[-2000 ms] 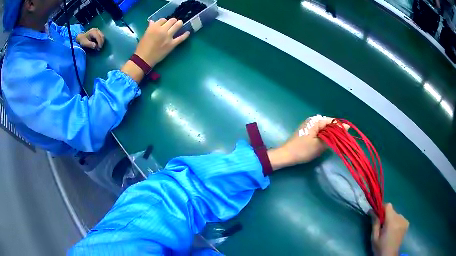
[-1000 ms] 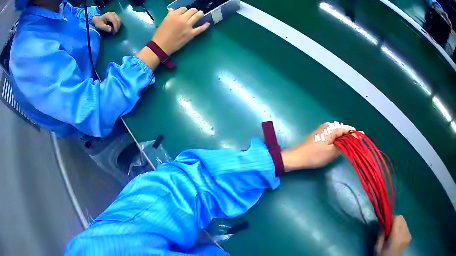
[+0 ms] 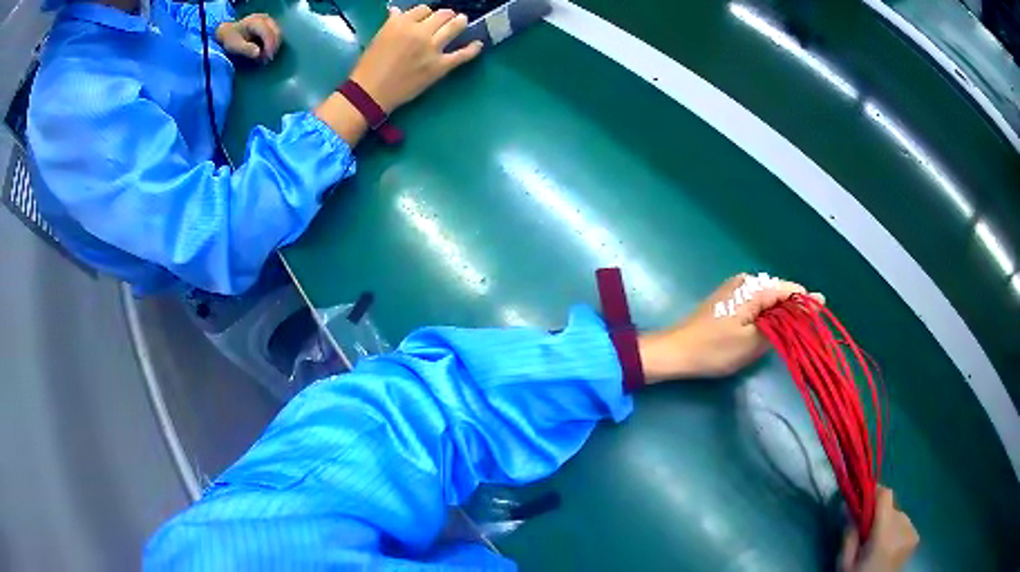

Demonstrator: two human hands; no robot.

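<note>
A bundle of thin red wires (image 3: 833,402) curves between my two hands above the green bench (image 3: 626,492). My left hand (image 3: 721,333) is closed around the upper end. Small white connectors (image 3: 747,293) stick out in a row past its knuckles. A dark maroon strap (image 3: 623,330) is on my left wrist, its loose end standing out. My right hand (image 3: 886,541) grips the lower end near the bottom right and is partly cut off by the picture edge.
A neighbouring person in a blue smock (image 3: 168,179) sits at the upper left, one hand at a grey tray (image 3: 509,22). A white strip (image 3: 783,156) runs along the bench. Clear plastic and dark tabs (image 3: 360,306) lie at the near bench edge. A pale patch shows behind the wires.
The view has shifted, so the bench and neighbour appear displaced and less of the tray shows. Both hands still hold the wire bundle, which looks slightly more spread in the middle.
</note>
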